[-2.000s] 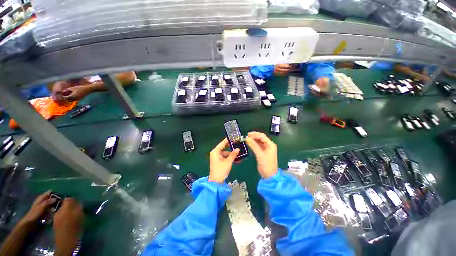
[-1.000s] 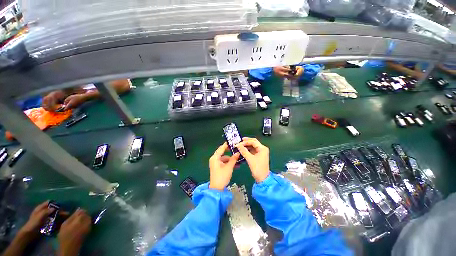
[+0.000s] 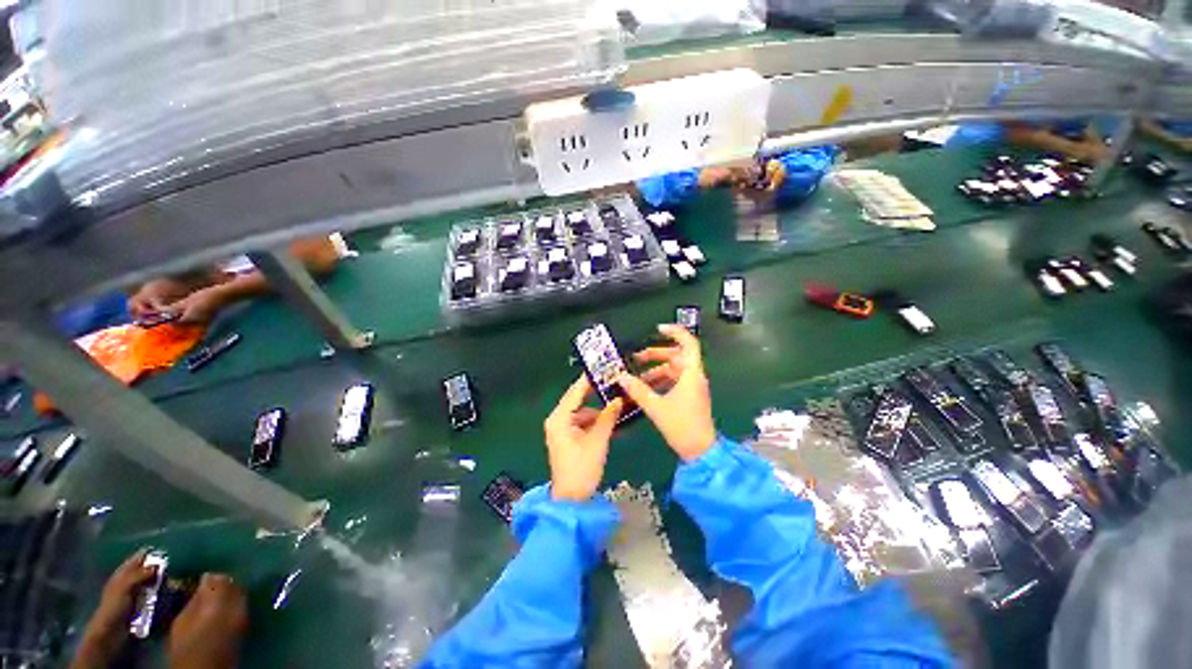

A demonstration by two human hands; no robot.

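A black bar-type handset (image 3: 599, 358) with a pale, patterned face stands tilted up between my hands near the middle of the view. My left hand (image 3: 577, 438) grips its lower left side with thumb and fingers. My right hand (image 3: 676, 397) has its thumb at the handset's lower right edge, with the other fingers raised and curled. Whether my right fingertips pinch a small piece is too small to tell. A silvery-white liner strip (image 3: 650, 575) lies between my blue-sleeved forearms.
Several handsets lie on the green surface, one (image 3: 499, 495) by my left sleeve. A clear tray of handsets (image 3: 967, 503) is at right beside shiny film (image 3: 837, 490). A compartment tray (image 3: 549, 268) stands beyond. Other people's hands are at lower left (image 3: 209, 621) and far side. A slanted metal post is left.
The handset has shifted slightly left with my hands. My right fingers, low on the handset a second ago, are now raised and more spread. The view has shifted, and handsets on the surface sit differently.
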